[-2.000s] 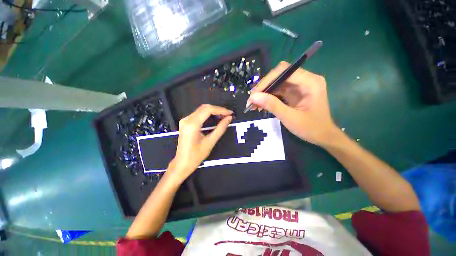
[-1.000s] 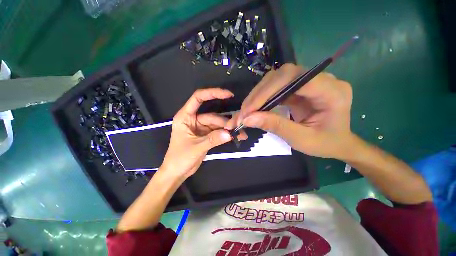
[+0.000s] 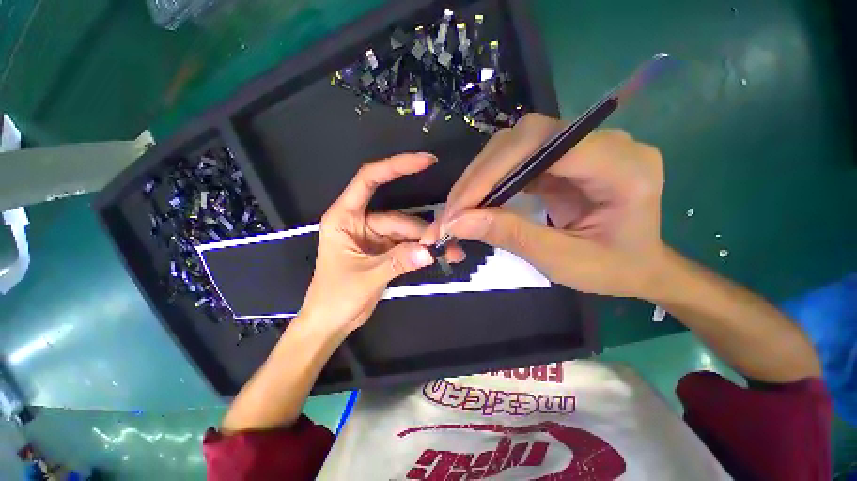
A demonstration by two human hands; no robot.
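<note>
My right hand [image 3: 573, 211] holds dark tweezers [image 3: 554, 150] slanting down to the left. Their tip is at the fingertips of my left hand [image 3: 362, 244], which pinch a tiny dark part [image 3: 436, 251], probably a flex-cable part; fingers partly hide it. Both hands are over the long black pad sheet [image 3: 258, 274] with a white border and a bare white stepped right end. The sheet lies across the black divided tray [image 3: 470, 343]. One pile of flex-cable parts [image 3: 432, 70] lies in the upper compartment, another pile [image 3: 202, 211] in the left one.
A pale metal arm [image 3: 75, 173] reaches in from the left beside the tray. A clear plastic box [image 3: 179, 9] is cut off at the top edge. Small specks and a white scrap [image 3: 659, 313] lie on the green bench at right. Blue material [image 3: 832, 329] is at the far right.
The view has moved closer. My hands have come together, with the tweezers' tip now at the left fingertips; two seconds ago they were apart. Since one second ago they have hardly moved.
</note>
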